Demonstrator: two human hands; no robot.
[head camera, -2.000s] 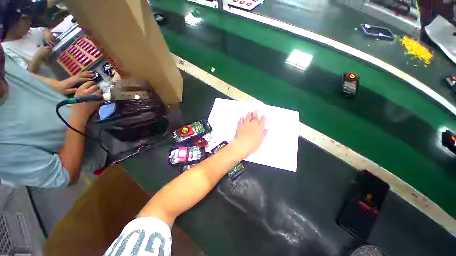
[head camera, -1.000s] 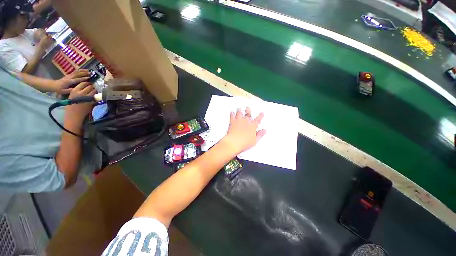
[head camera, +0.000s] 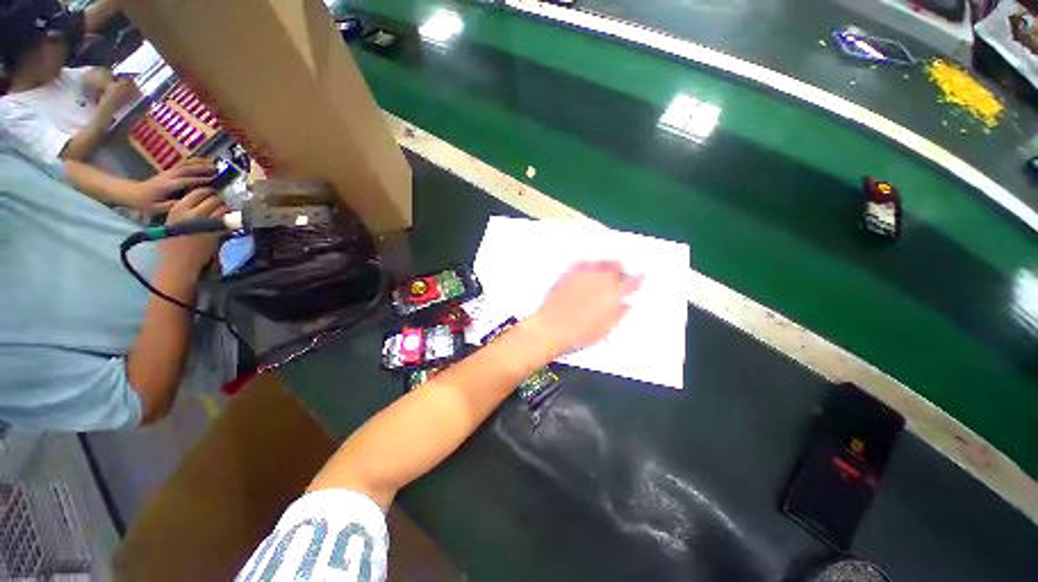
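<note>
My left hand (head camera: 586, 305) is over the white paper sheet (head camera: 655, 330), palm down and holding nothing visible; its fingers are blurred and point right. Whether it presses on the sheet is unclear. My forearm comes from the lower left and partly covers a cluster of electronic units. One unit with a red part and green board (head camera: 436, 291) lies left of the sheet. Another unit (head camera: 422, 346) lies just below it. A further unit (head camera: 537, 387) shows below my wrist. My right hand is not in view.
A black smartphone (head camera: 845, 466) lies at the right, near a round dish (head camera: 842, 571). A green conveyor (head camera: 751, 171) carries a unit (head camera: 881, 208) beyond the cream edge. A cardboard divider (head camera: 290, 102), black bag (head camera: 302, 267) and seated person (head camera: 68, 296) are at left.
My left hand has shifted right over the sheet, and its fingers have turned from pointing up to pointing right. The unit on the conveyor has moved right.
</note>
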